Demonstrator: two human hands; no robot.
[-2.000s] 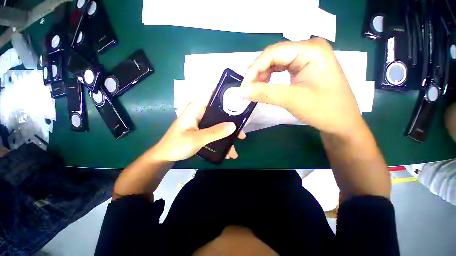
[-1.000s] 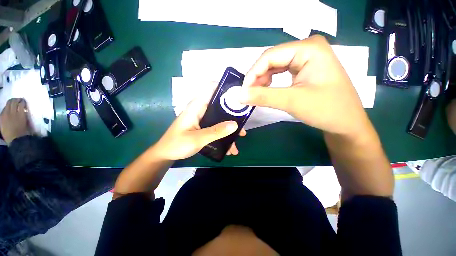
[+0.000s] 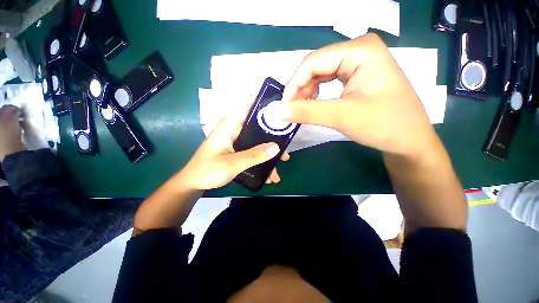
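A slim glossy black box [image 3: 255, 155] is held tilted in front of me, its ringed white disc facing up. My left hand [image 3: 227, 157] grips its lower part, thumb across the front and fingertips showing at the right edge. My right hand [image 3: 360, 97] has thumb and forefinger pinched at the disc. A whitish round sticker [image 3: 274, 112] shows at these fingertips, over the disc and inside its ring; its far edge is hidden by the fingers. White sticker sheets [image 3: 408, 77] lie on the green bench behind and under my hands.
Loose, criss-crossed black boxes [image 3: 125, 135] lie at the left. More boxes [image 3: 470, 65], several on edge, are packed at the right. Narrower white strips [image 3: 278, 12] lie farther away. A neighbour's hand [image 3: 10, 131] is over white sheets at far left; a sleeve [image 3: 520, 203] shows at right.
The sticker at my right fingertips has come over the disc, and the ring shows around it. My hands have barely moved. The neighbour's hand has appeared at far left. The view has shifted slightly.
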